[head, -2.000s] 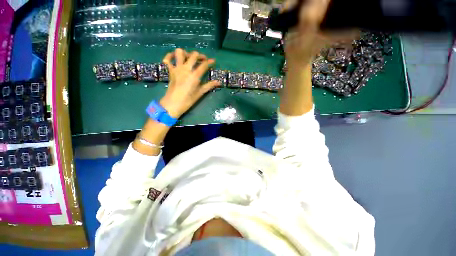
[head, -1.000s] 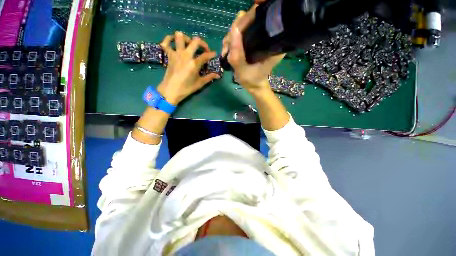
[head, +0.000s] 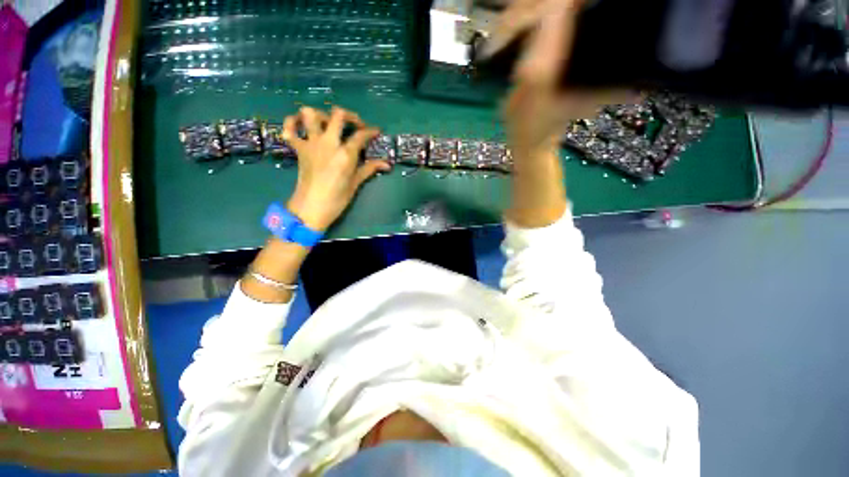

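A row of joined modules point(head: 443, 153), speckled square blocks, runs across the green mat. My left hand point(head: 324, 166), with a blue wristband, is over the left part of the row. Its thumb and index finger are at opposite sides of one module; its palm and fingers hide others. My right hand point(head: 542, 70) is blurred at the top, beyond the right end of the row, closed around the black electric screwdriver point(head: 633, 51). The screwdriver lies sideways in view, its tip end by the screw feeder point(head: 451, 42); the tip itself is too blurred to make out.
A pile of modules point(head: 642, 140) lies at right, partly behind the screwdriver. Clear blister trays point(head: 270, 42) lie at back left. Circuit boards point(head: 51, 253) lie on printed cardboard point(head: 70, 407) at far left. A pale crumpled scrap point(head: 428, 217) is at the bench's front edge.
Since one second ago, my right hand and the screwdriver have moved from the row up and right to the screw feeder. The view has shifted. My left hand remains at the row.
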